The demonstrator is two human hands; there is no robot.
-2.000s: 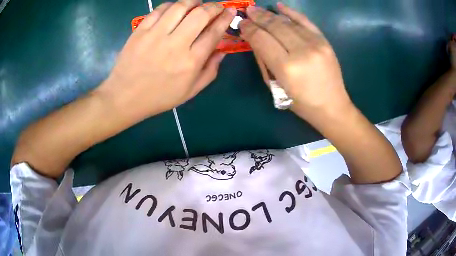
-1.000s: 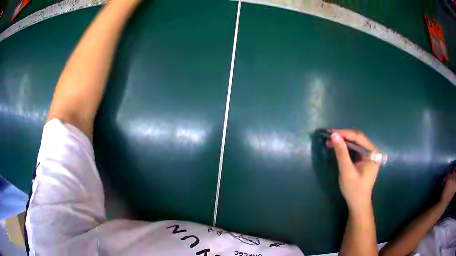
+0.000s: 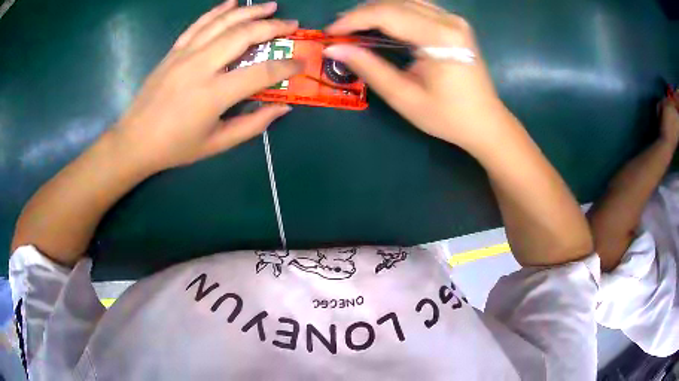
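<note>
An orange housing (image 3: pixel 309 95) lies open on the green surface at the top middle. A round black speaker (image 3: pixel 339 69) sits in its right end, and a green circuit board (image 3: pixel 281 50) shows in its left part, partly under fingers. My left hand (image 3: pixel 216 82) lies over the housing's left end and holds it, with fingers on both long edges. My right hand (image 3: pixel 424 67) is at the right end beside the speaker and holds slim tweezers (image 3: pixel 447 53) with a pale wrapped rear end. The tweezers' tip is too blurred to place exactly.
The dark green work surface (image 3: pixel 357 178) has a thin white line (image 3: pixel 272 178) across it, running under the housing. At the right edge another person's arm (image 3: pixel 636 186) rests near the surface, with a small bit of orange at the hand. My white shirt fills the bottom.
One second ago my left arm reached out of the top of the picture and no housing was before me. Now both hands are together at an orange housing. The view has shifted too.
</note>
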